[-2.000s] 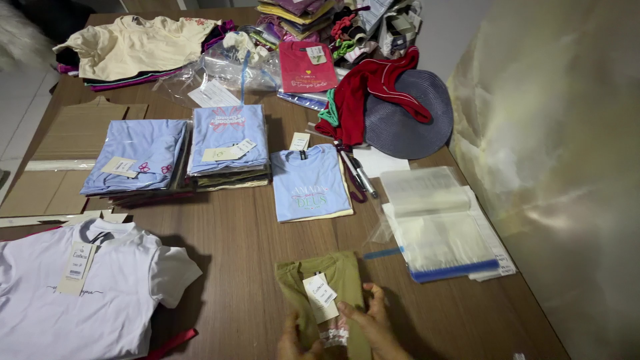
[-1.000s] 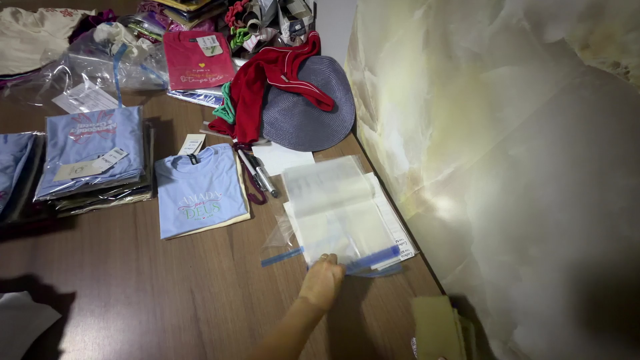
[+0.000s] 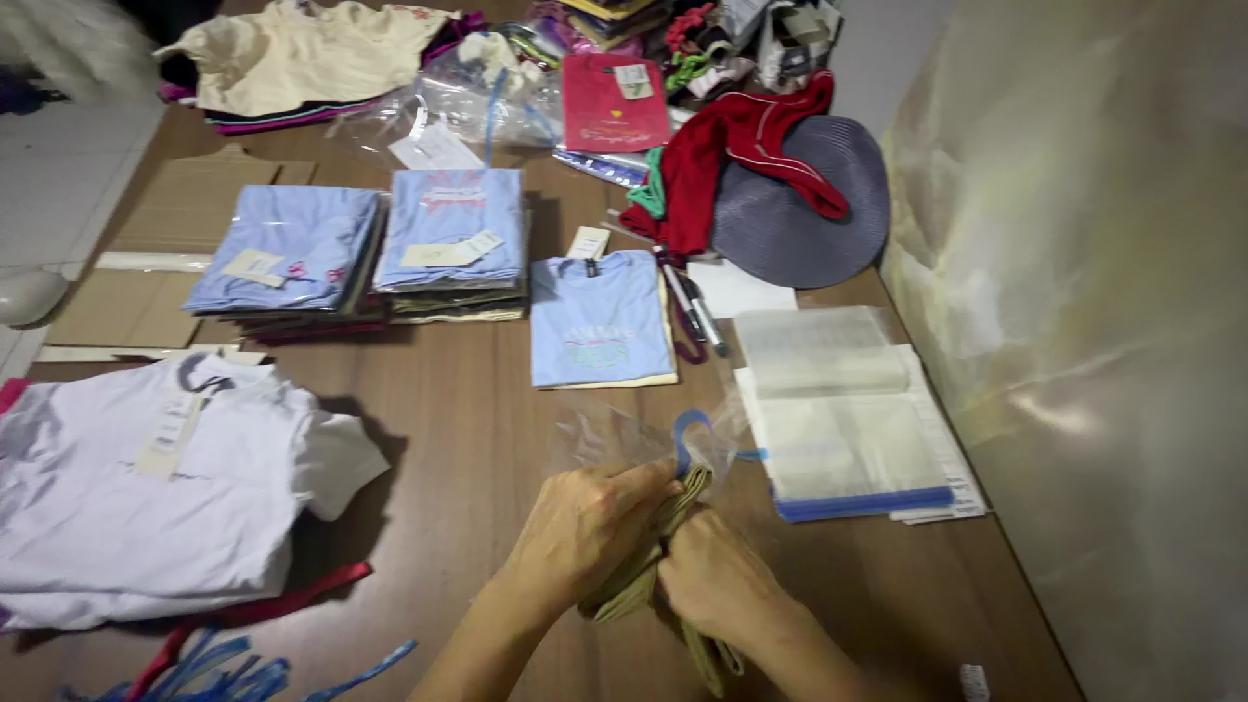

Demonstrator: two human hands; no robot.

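Note:
An olive-green folded garment (image 3: pixel 634 583) is bunched between my two hands near the front of the table. My left hand (image 3: pixel 590 522) grips its upper edge together with the mouth of a clear plastic bag (image 3: pixel 614 434), whose blue strip (image 3: pixel 690 429) curls above the fingers. My right hand (image 3: pixel 717 575) is closed on the garment's right side, its fingertips partly hidden by the cloth. To the right of the hands lies a stack of clear bags with blue edges (image 3: pixel 838 439) on white paper. A light-blue folded T-shirt (image 3: pixel 603 327) lies just beyond the hands.
Bagged blue shirts in stacks (image 3: pixel 292 234) (image 3: pixel 453 219) stand at back left. White T-shirts (image 3: pixel 136 517) and a red ribbon (image 3: pixel 292 597) lie left. Pens (image 3: pixel 694 307), a grey woven hat (image 3: pixel 809 214), red cloth (image 3: pixel 702 156) and a pink-red bagged shirt (image 3: pixel 616 112) are behind. A marbled surface (image 3: pixel 1092 292) borders the right.
One second ago one hand was on the blue-edged bag stack; now both hands are together on the olive garment and a clear bag. The garment, flat two seconds ago, is lifted and bunched. The view swung right, then back.

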